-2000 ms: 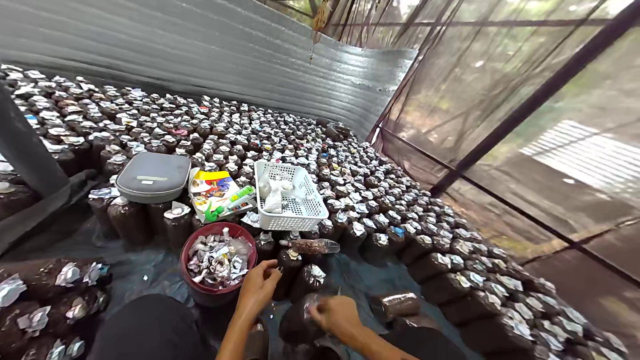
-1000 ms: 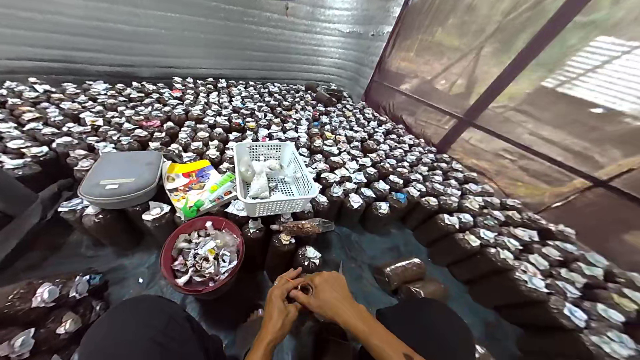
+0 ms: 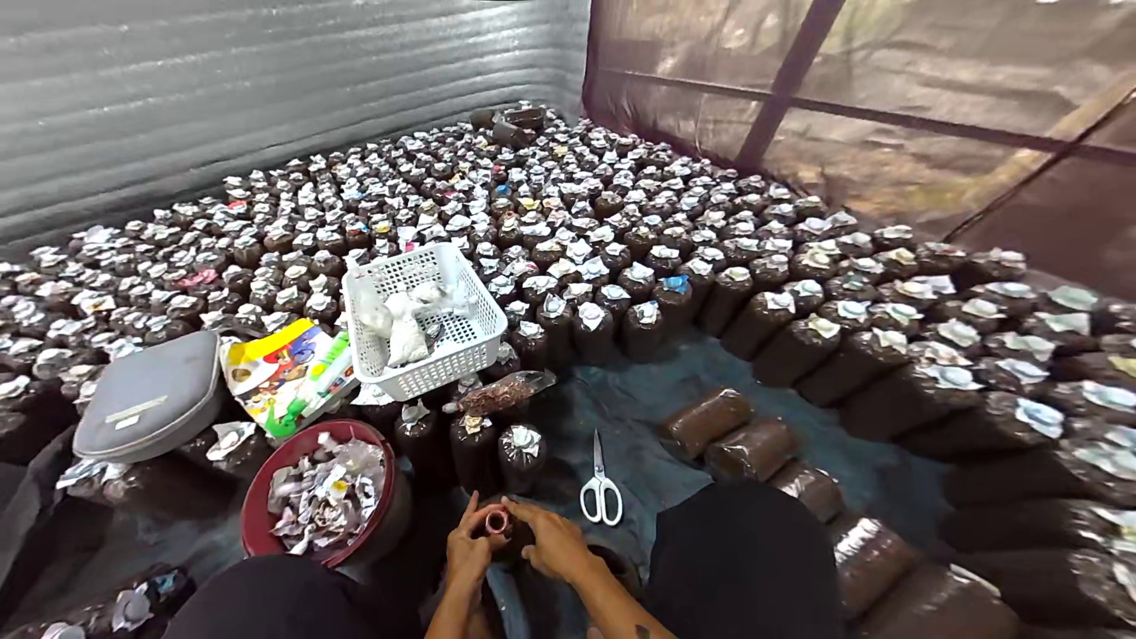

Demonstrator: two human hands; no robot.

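Between my knees, my left hand [image 3: 470,546] and my right hand [image 3: 548,541] hold a small ring-shaped bottle neck [image 3: 497,522] from both sides, at the top of a dark filled bag that my hands mostly hide. Scissors with white handles [image 3: 601,497] lie on the dark sheet to the right, not touched. Just beyond my hands stand bags with paper-covered tops [image 3: 521,448]. A plastic bag of brown grain-like material [image 3: 506,393] lies across the bags behind. At the left is a red tub [image 3: 257,501] with crumpled paper pieces [image 3: 328,488].
A white perforated basket [image 3: 444,377] with white bags, a colourful printed packet [image 3: 280,364] and a grey zip case [image 3: 155,399] rest on bags. Rows of upright filled bags [image 3: 639,328] surround me. More bags [image 3: 754,448] lie sideways at the right. Metal sheeting and netting stand behind.
My hands have come together at the bottle neck; two seconds ago they were apart, the right one at a dark bag. The scissors now show plainly. The view has shifted.
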